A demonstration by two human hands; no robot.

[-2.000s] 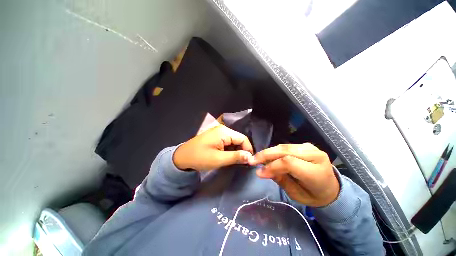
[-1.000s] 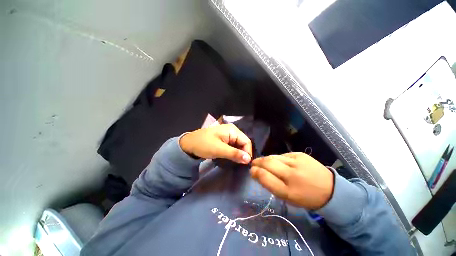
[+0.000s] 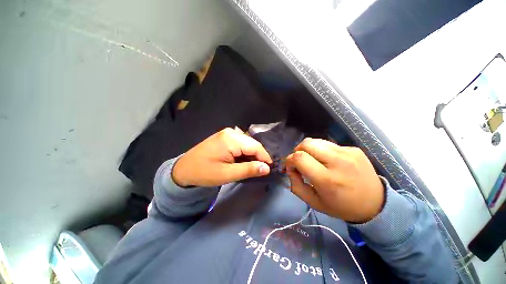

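Observation:
A dark fabric piece (image 3: 282,137) lies in front of my chest, partly hidden behind my hands. My left hand (image 3: 224,160) pinches its small dark edge between thumb and index finger. My right hand (image 3: 336,178) is just to the right, thumb and fingertips closed together at the same edge. A small dark bit of cloth shows between the two sets of fingertips. Any thread there is too fine to make out.
The white table (image 3: 410,91) with a measuring tape edge runs diagonally at right. On it are a dark cut panel (image 3: 408,28), the machine bed plate (image 3: 478,125), slim blue and pink tools (image 3: 497,191) and a black phone (image 3: 489,236). Dark cloth (image 3: 166,133) lies at left.
My right hand has risen slightly, and its fingers are more bent. My left hand has shifted a little left and up. A small gap now shows between the fingertips.

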